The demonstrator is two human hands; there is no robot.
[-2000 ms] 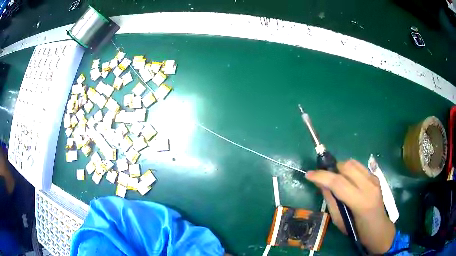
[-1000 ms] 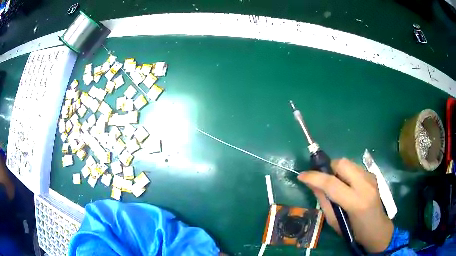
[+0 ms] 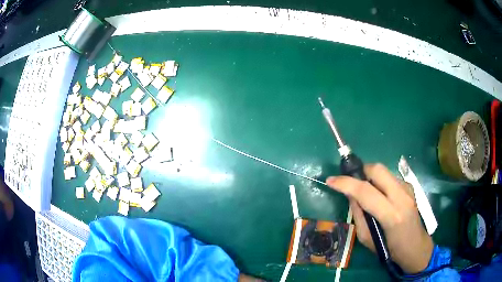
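My right hand (image 3: 388, 212) holds the soldering iron (image 3: 352, 165) by its black handle, tip up and to the left. The end of the solder wire (image 3: 264, 161) meets my right fingertips. The holding fixture (image 3: 321, 243) lies below and left of this hand, with white tape strips across it; its dark round recess shows no watch housing that I can make out. Many battery cells (image 3: 118, 126) lie scattered at the left. My left hand is cut off by the bottom edge; only its blue sleeve and a sliver of skin show.
The solder spool (image 3: 88, 34) stands at upper left beside a printed sheet (image 3: 33, 126). A cell tray (image 3: 60, 234) is at lower left. The tip-cleaning pot (image 3: 464, 147), a white scraper-like piece (image 3: 419, 198) and a cooling fan (image 3: 478, 228) are at right. Part of another person shows at far left.
The view has shifted slightly, so the bench things sit a little further left and higher. My right hand still holds the iron near the fixture.
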